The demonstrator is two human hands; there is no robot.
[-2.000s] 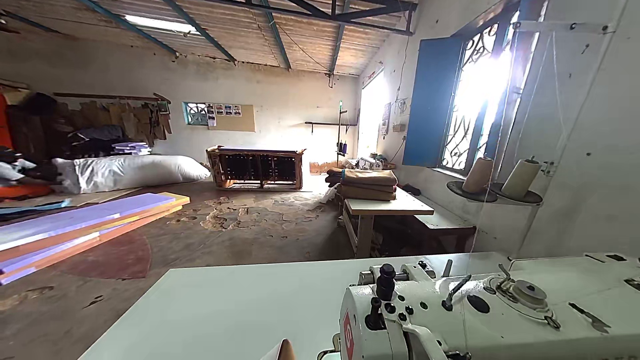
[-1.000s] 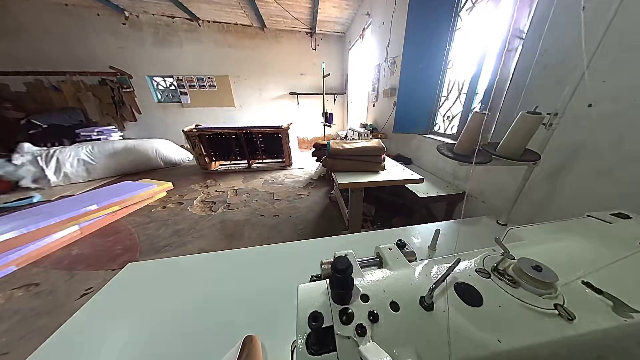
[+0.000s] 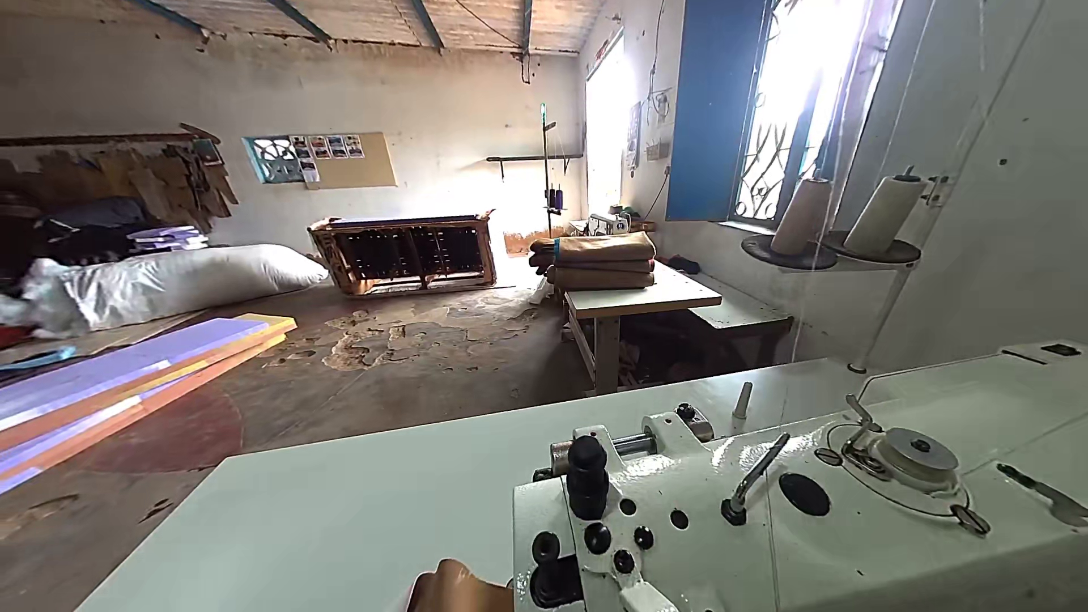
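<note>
A white industrial sewing machine point(image 3: 816, 510) fills the lower right, seen from above its head. It has a black presser-adjusting knob point(image 3: 587, 476), a metal lever point(image 3: 756, 478) and a round bobbin winder wheel point(image 3: 918, 450) on top. The machine stands on a pale green table point(image 3: 340, 501). At the bottom edge, just left of the machine head, a smooth, curved brown piece point(image 3: 457, 588) shows, perhaps leather-like material; too little is visible to be sure. Neither my left hand nor my right hand can be made out. The needle area is hidden below the frame.
Two thread cones point(image 3: 803, 217) stand on a holder at right. Folded brown cloth point(image 3: 603, 259) lies on a second table point(image 3: 646, 297). Behind are an upturned wooden furniture frame point(image 3: 412, 255) and a large white sack point(image 3: 178, 280). Purple and orange foam slabs point(image 3: 144, 374) jut in at left.
The view has tilted down and shifted closer over the machine. More of the brown piece at the bottom edge shows than before.
</note>
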